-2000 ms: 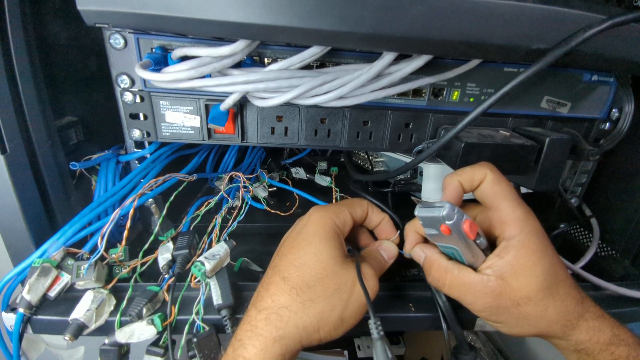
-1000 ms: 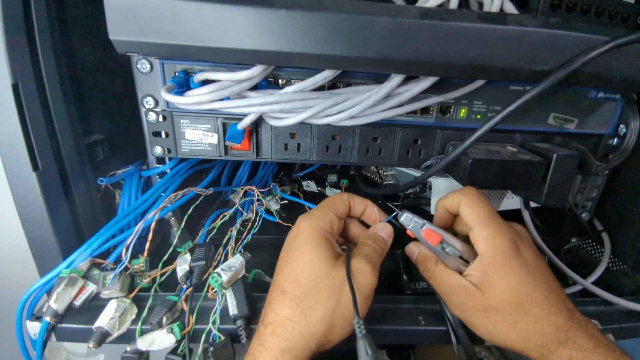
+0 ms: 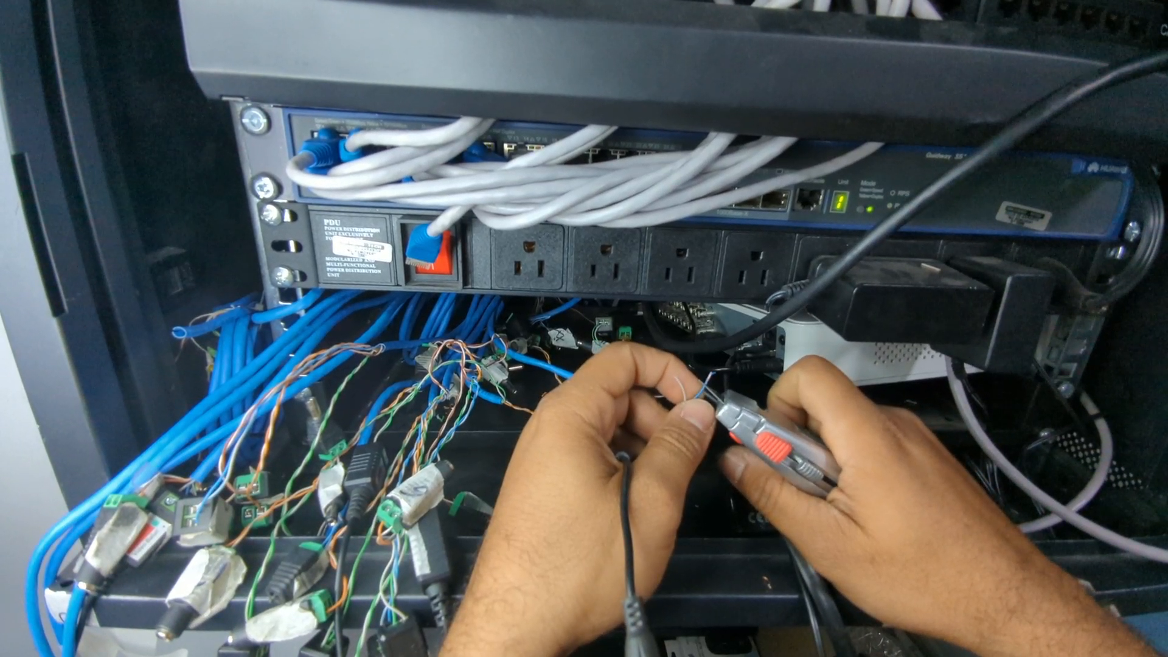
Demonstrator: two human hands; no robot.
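My left hand (image 3: 620, 465) pinches thin wires (image 3: 703, 388) between thumb and forefinger, at the middle of the view. A thin black cable (image 3: 628, 529) hangs from under its fingers. My right hand (image 3: 849, 474) grips a grey multi-tool (image 3: 776, 443) with orange-red buttons; its narrow metal tip points left and meets the wires just beside my left fingertips. Exactly how the tip touches them is too small to tell. Left of my hands hang twisted-pair wires with green terminal connectors (image 3: 397, 511), several wrapped in whitish tape.
Above are a network switch (image 3: 1022, 196) with grey patch cables (image 3: 547, 196) and a power distribution unit (image 3: 356, 246). A thick black cable (image 3: 876, 242) crosses in front. Blue network cables (image 3: 246, 392) run down the left. A black power adapter (image 3: 903, 297) juts out at right.
The multi-tool has turned from a more upright position to pointing left, its tip now against the wires at my left fingertips. A white piece seen by the tool two seconds ago no longer shows there.
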